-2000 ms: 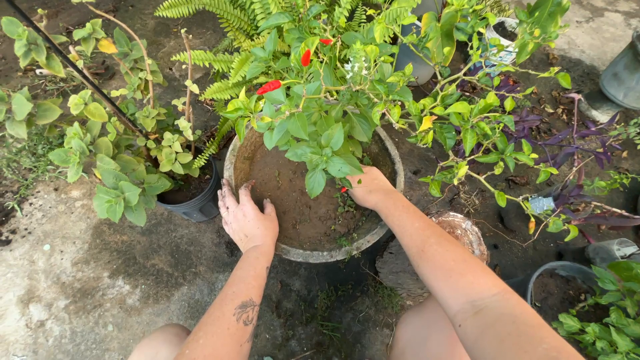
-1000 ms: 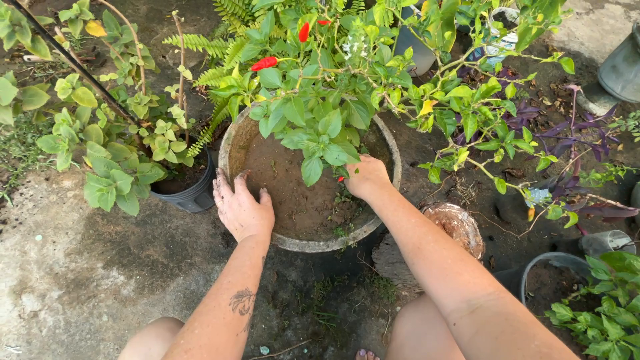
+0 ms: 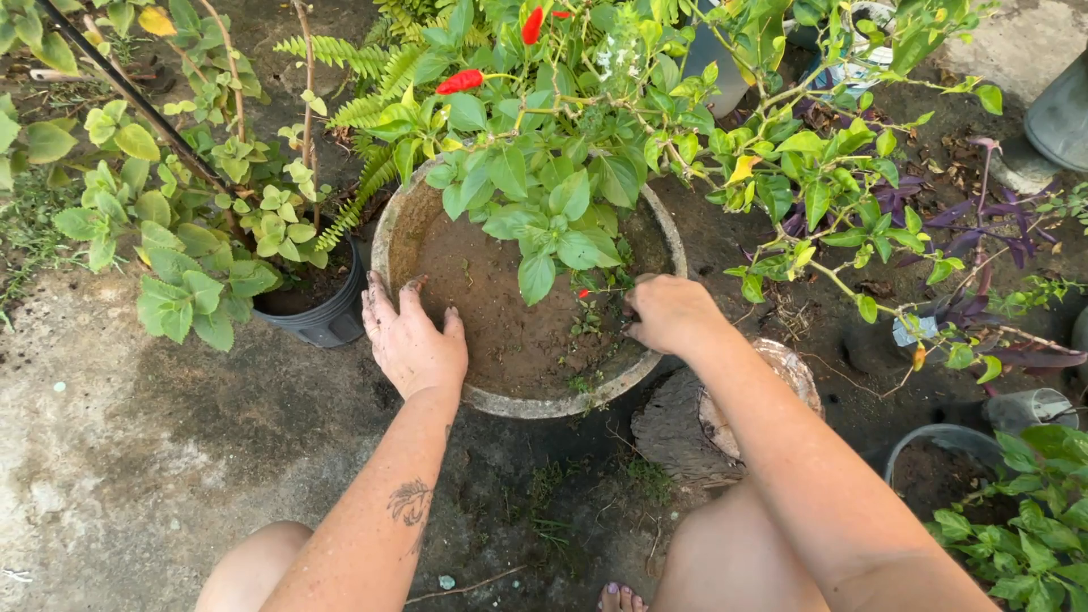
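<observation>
A round concrete planter full of damp brown soil stands before me, with a leafy green plant over its far side. Red chili peppers hang above it. My left hand rests on the planter's left rim, soil on its spread fingers, holding nothing. On the right, inside the rim, my right hand has its fingers curled down at the soil beside small green weeds. Its fingertips are partly hidden, so whether they pinch anything does not show.
A black plastic pot with a broad-leaved plant stands left of the planter. Close to my right forearm lies a cut log. Thin branches with green leaves spread over the right side. Another pot sits at the lower right.
</observation>
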